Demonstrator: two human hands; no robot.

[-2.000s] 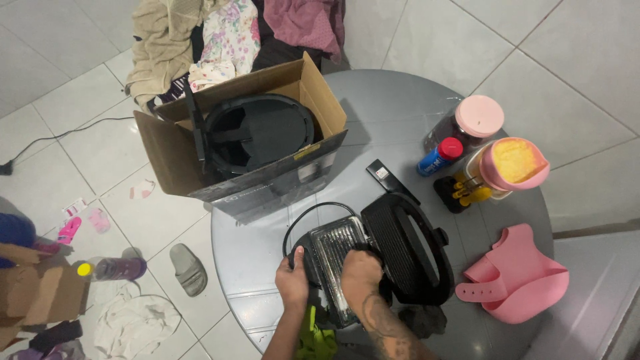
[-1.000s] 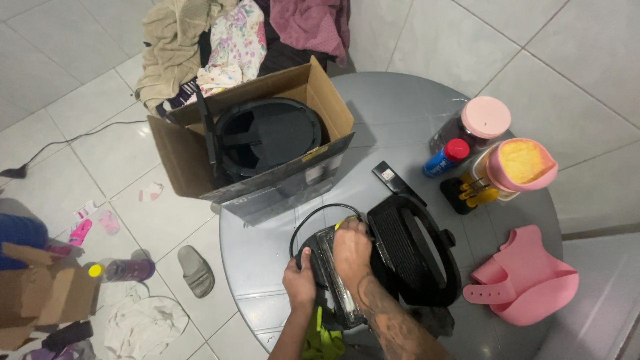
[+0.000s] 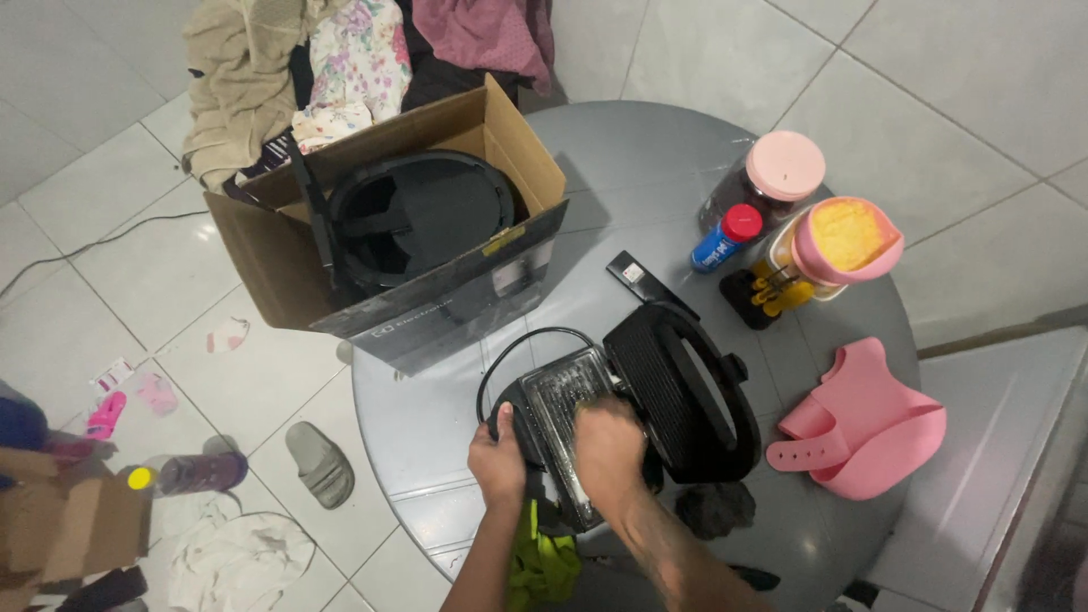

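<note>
An electric sandwich press lies unfolded on the round grey table. Its lower ribbed plate looks wet and shiny, and its black lid leans open to the right. My left hand grips the left edge of the press's base, thumb on top. My right hand is closed over the lower plate, slightly blurred; a bit of something yellowish-green shows at its fingers, mostly hidden. A black cord loops behind the base. Below the press, between my forearms, lies a lime-green cloth.
Behind stands an open cardboard box holding a black appliance. At the right are a pink-lidded jar, a red-capped blue container, a pink-topped container, yellow-handled tools and a pink silicone bib. A dark cloth lies below the lid.
My right hand has moved from the far part of the lower plate, where it was a second ago, back toward its middle. My left hand stays at the base's edge.
</note>
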